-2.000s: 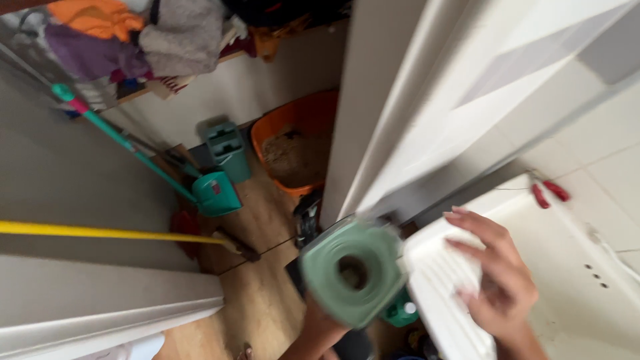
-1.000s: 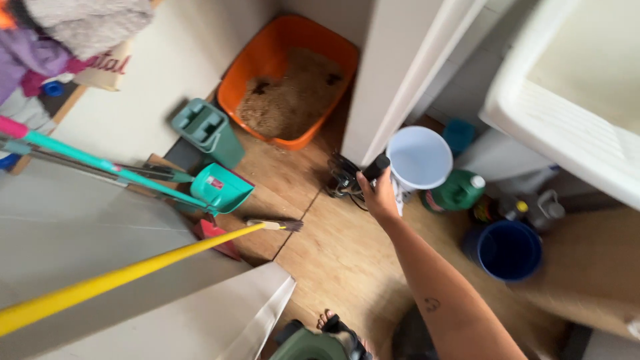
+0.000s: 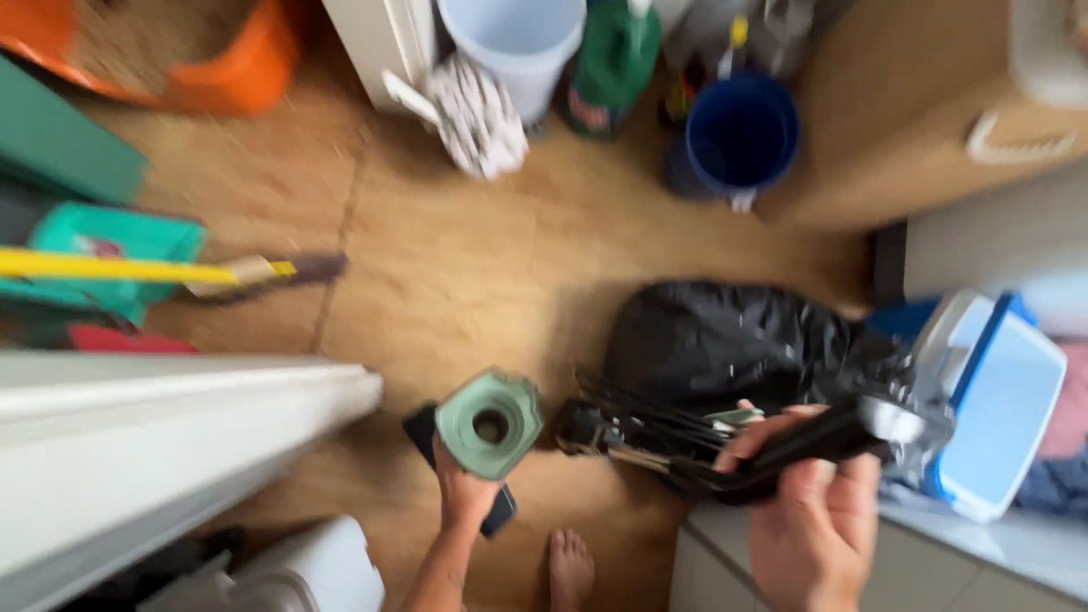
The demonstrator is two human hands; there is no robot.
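A hollow green plastic part [image 3: 501, 455] with a round central opening is in my left hand [image 3: 467, 497], at the lower middle of the view. A dark flat object [image 3: 501, 510] shows behind that wrist; whether I hold it cannot be told. My right hand [image 3: 816, 527] grips a black elongated object [image 3: 795, 450] at the lower right. Black cords [image 3: 654, 416] and a tangled black piece lie just left of it. Behind them is a black plastic bag [image 3: 705, 340] on the wood-look floor. Blur hides the details of the black object.
A blue bucket [image 3: 739, 136], a green bottle [image 3: 612, 68], a pale bucket [image 3: 518, 51] and a mop head [image 3: 480, 119] stand along the top. At left are a yellow-handled brush [image 3: 153, 266], a teal dustpan [image 3: 127, 229] and a door edge [image 3: 212, 425]. A blue-rimmed container [image 3: 1003, 408] is at right.
A second ago my right hand was at the black object near the pale bucket; now it holds a black object beside the bag. The view has shifted strongly.
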